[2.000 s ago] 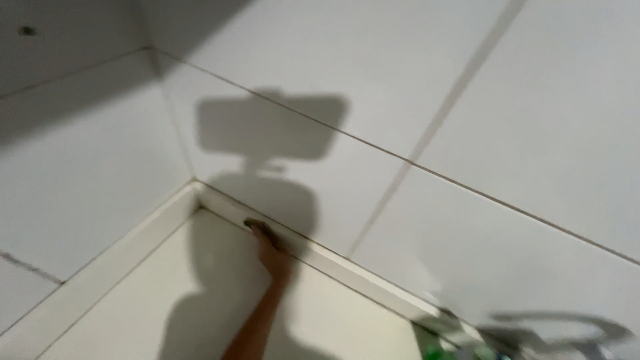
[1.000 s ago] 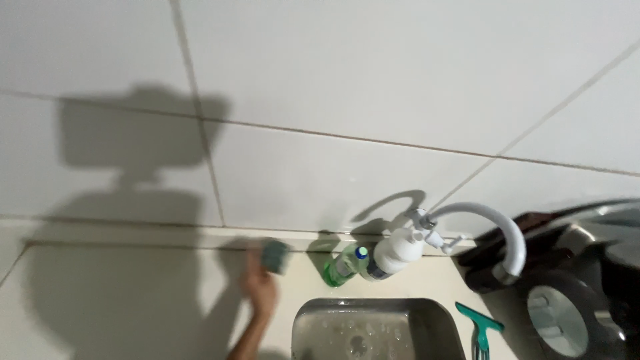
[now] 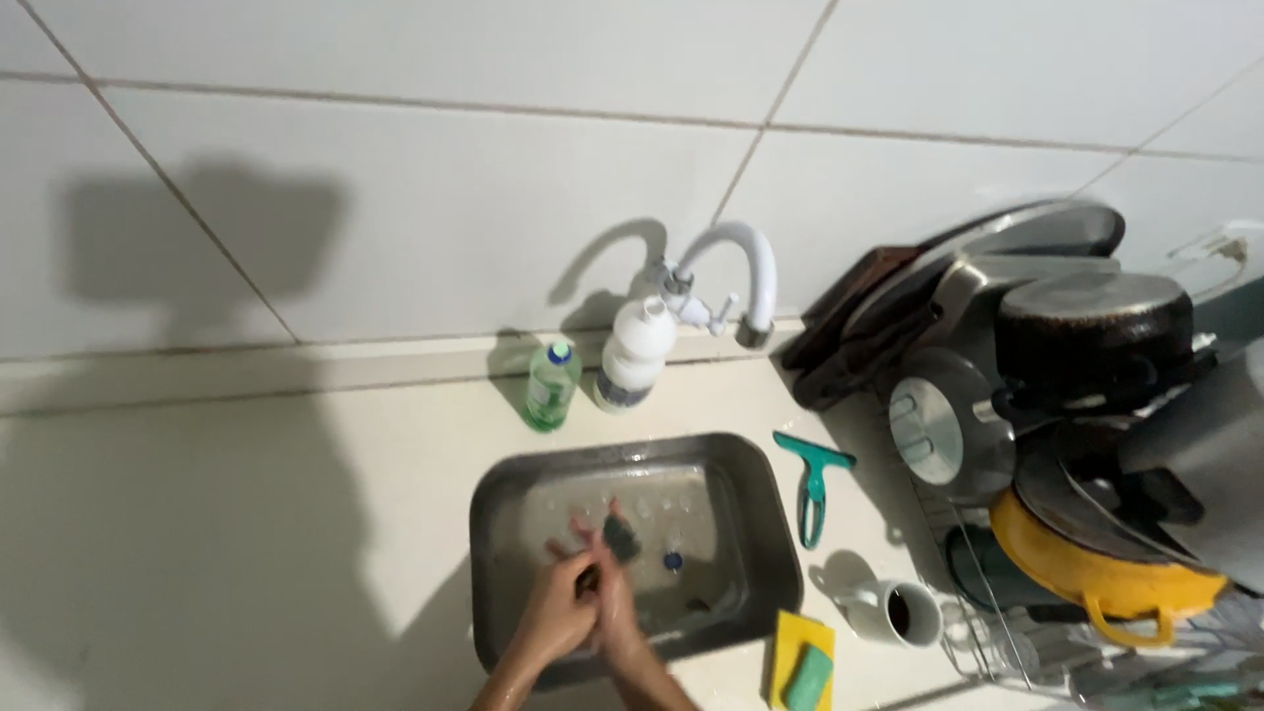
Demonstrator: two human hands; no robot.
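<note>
My left hand and my right hand meet over the stainless steel sink basin. The left fingers are curled against the right hand, with a small dark patch between them that I cannot make out. Reddish, blurred fingertips spread beyond the hands. A dark green scouring pad touches or lies right by the right hand's fingers; whether it is gripped is unclear. A blue bottle cap is in the wet basin. Behind the basin stand a green detergent bottle and an uncapped white plastic bottle.
A white curved faucet rises behind the bottles. Right of the basin are a teal squeegee, a white mug with dark liquid and a yellow cloth under a green sponge. A wire rack holds stacked pans.
One hand was on the counter left of the sink with the dark green pad; now both hands are together over the basin, with the pad there. The view has swung right.
</note>
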